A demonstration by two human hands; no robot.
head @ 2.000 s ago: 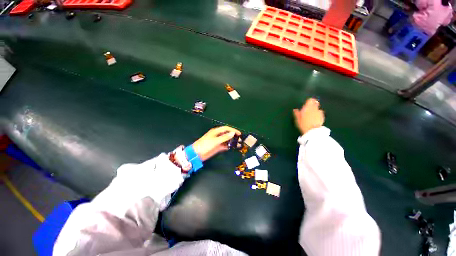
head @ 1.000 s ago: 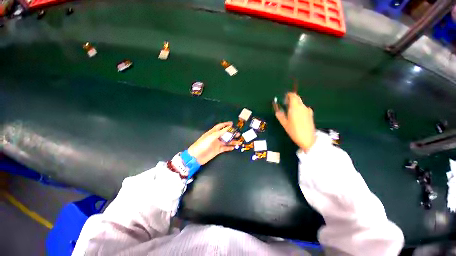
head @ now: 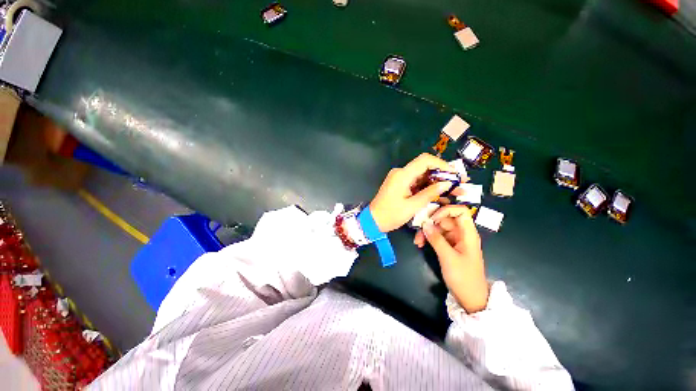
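Observation:
My left hand (head: 410, 194) grips a dark watch housing (head: 444, 178) between thumb and fingers. My right hand (head: 458, 250) is just below and right of it, fingertips pinched on a pale display module (head: 425, 214), which the fingers partly hide. Around the hands on the green surface lie several display modules, one with an orange flex cable (head: 503, 182) and another at the upper left of the group (head: 455, 128). A partly assembled unit (head: 476, 152) lies among them. A blue wrist strap (head: 375, 225) is on my left wrist.
Three dark-rimmed units (head: 592, 199) lie to the right. Farther back are another unit (head: 393, 69), a housing (head: 273, 13) and a display module (head: 466, 38). A blue stool (head: 174, 258) stands on the floor at left. A grey box (head: 30, 52) is at upper left.
The view has shifted left and down. My right hand has come back from the right and now meets my left hand, holding a pale module. The red tray has nearly left the view.

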